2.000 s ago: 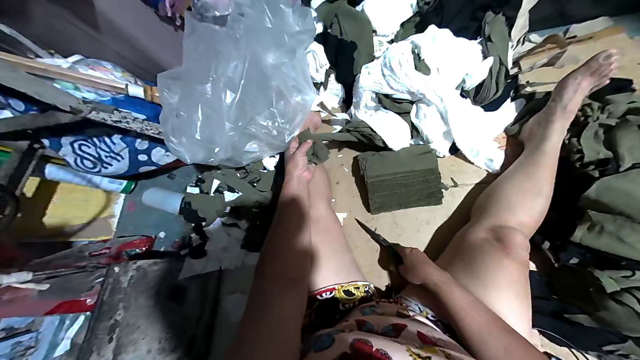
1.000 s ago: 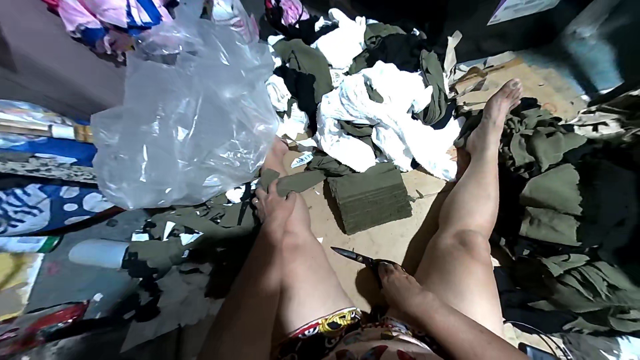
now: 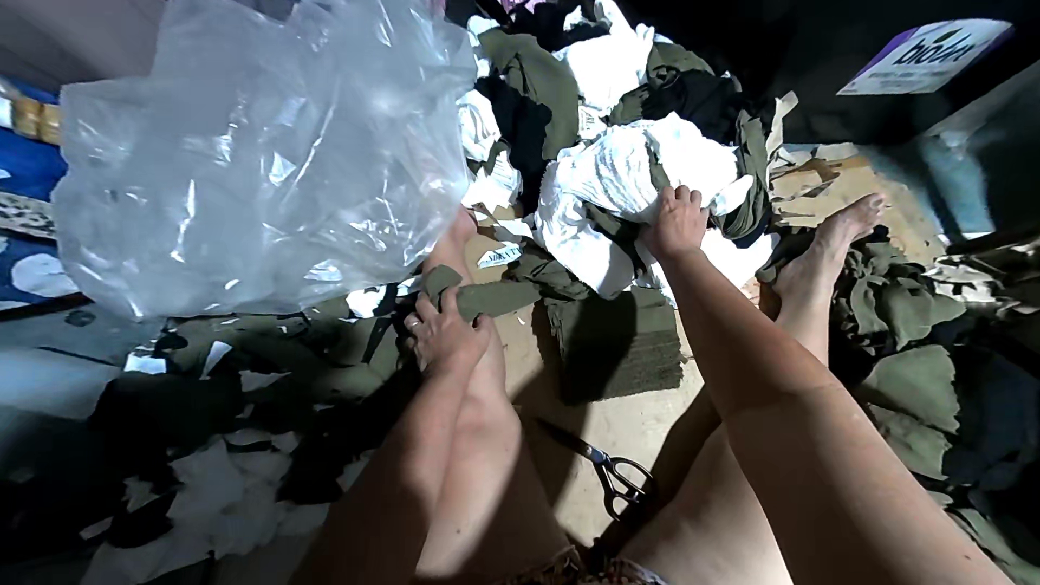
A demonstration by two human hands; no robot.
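Note:
A strip of olive-green fabric (image 3: 497,299) lies across my left shin, with my left hand (image 3: 445,331) holding its near end. My right hand (image 3: 679,221) reaches into the scrap pile, its fingers closed at a narrow olive strip (image 3: 656,166) that lies over white cloth (image 3: 609,162). Between my legs sits a neat stack of olive fabric pieces (image 3: 621,345), partly in my arm's shadow. Nearer to me, scissors with dark handles (image 3: 605,471) rest on the cardboard, touched by neither hand.
A large clear plastic bag (image 3: 268,162) stands at the upper left. Dark, olive and white scraps (image 3: 219,455) cover the lower left. More olive cloth (image 3: 914,390) is heaped beyond my right leg. Behind it, at the upper right, is a black surface with a printed label (image 3: 926,55).
My right hand has let go of the scissors and moved forward to the scrap pile; in both earlier frames it held them. My left hand stays at the olive strip. The view has shifted.

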